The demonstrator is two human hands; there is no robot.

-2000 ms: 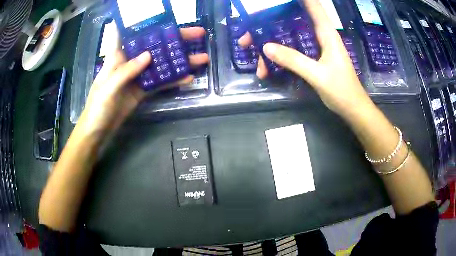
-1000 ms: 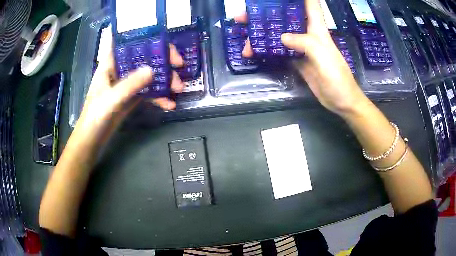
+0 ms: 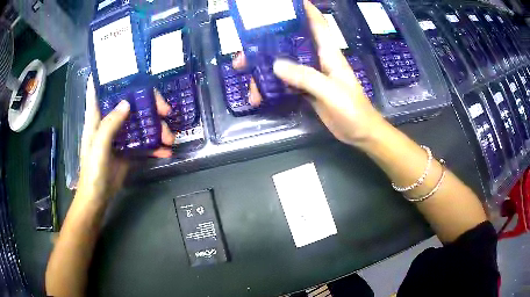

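My left hand point(image 3: 107, 136) holds a dark blue keypad phone point(image 3: 129, 116) upright, its white screen lit and my thumb over the keys. My right hand point(image 3: 325, 87) holds a second keypad phone point(image 3: 267, 17), also with a lit white screen, my thumb on its keypad; its top is cut off by the picture's edge. Both phones are above a clear blister tray point(image 3: 250, 129) that holds several more lit keypad phones. A black battery point(image 3: 201, 227) and a white card point(image 3: 304, 204) lie apart on the green bench in front of the tray.
A smartphone point(image 3: 43, 178) lies at the bench's left. Behind it stands a white dish-like base point(image 3: 27, 96) with small items, by a fan grille. More trays of phones point(image 3: 494, 116) stand at the right. A red stool point(image 3: 516, 206) shows beyond the bench edge at right.
The view has turned, so the bench things sit lower and more to the left. Both hands still hold their phones; my right thumb has moved over the keys.
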